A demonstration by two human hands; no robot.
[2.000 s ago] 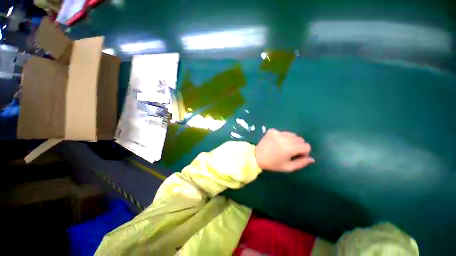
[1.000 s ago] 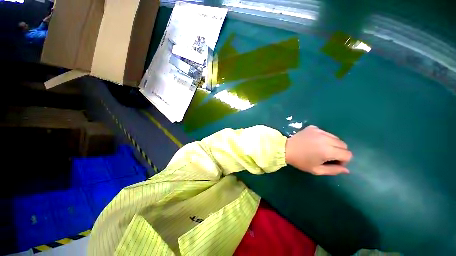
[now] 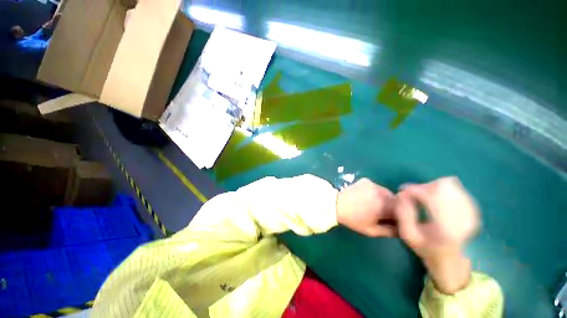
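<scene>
My left hand (image 3: 365, 208) is over the green bench (image 3: 510, 180), its fingers bent and meeting my right hand. My right hand (image 3: 440, 214) is blurred, its thumb and fingertips at the left hand's fingertips. A small dark bit may show between the fingertips, but I cannot tell what it is. Strips of amber tape (image 3: 308, 104) lie on the bench up and left of my hands. A separate amber piece (image 3: 393, 102) lies farther right. Small shiny clear scraps (image 3: 347, 177) lie just above my left hand.
Printed paper sheets (image 3: 239, 56) with small loose silver parts lie left of the tape. An open cardboard carton (image 3: 133, 62) stands beyond them at upper left. Blue boxes (image 3: 81, 254) are at lower left, below a grey floor with yellow lines. A person's blue sleeve (image 3: 34, 42) shows far upper left.
My right hand has come into view from the lower right and met my left hand. The left hand stays over the bench. The camera view has turned and shifted.
</scene>
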